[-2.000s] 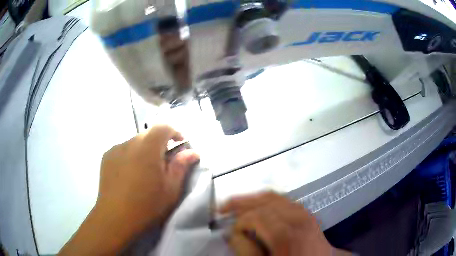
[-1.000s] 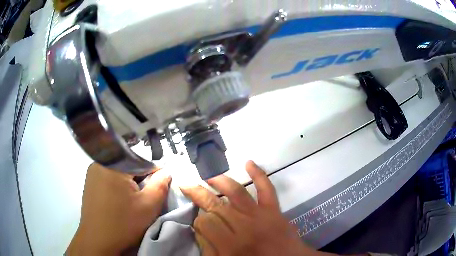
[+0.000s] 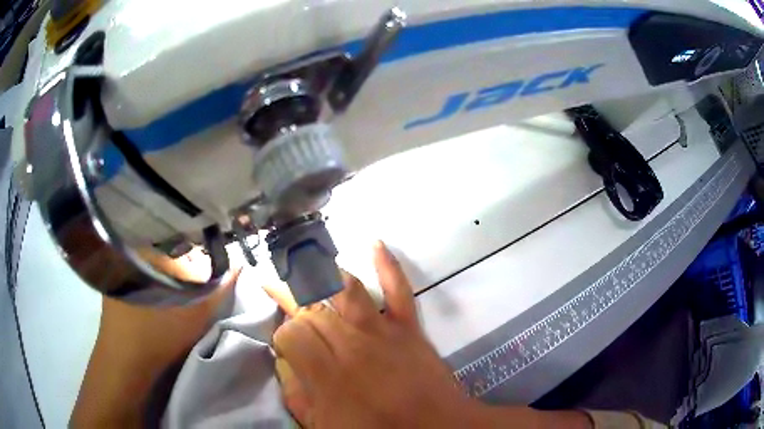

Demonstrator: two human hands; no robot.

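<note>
A pale grey fabric panel (image 3: 230, 381) lies bunched on the table, its upper end under the needle area of the white sewing machine head (image 3: 469, 92). My right hand (image 3: 343, 348) lies on the fabric's right side, fingers spread, with fingertips beside and partly behind the grey attachment (image 3: 310, 268). My left hand (image 3: 155, 310) is at the fabric's left edge, its fingers partly hidden behind the curved shiny guard (image 3: 80, 226); whether it pinches the cloth cannot be seen. The needle and presser foot are mostly hidden by the head and glare.
Black-handled scissors (image 3: 624, 172) lie right of the machine head. A ruler strip (image 3: 586, 293) runs along the front edge. A blue basket (image 3: 716, 289) with grey cut pieces (image 3: 729, 360) stands at the right, beside dark fabric (image 3: 637, 369). Layered cut pieces (image 3: 12, 209) show at the far left.
Both hands have moved up to the needle area with the pale fabric. The right hand has gone from gripping near the front edge to lying spread on it. The view has also shifted.
</note>
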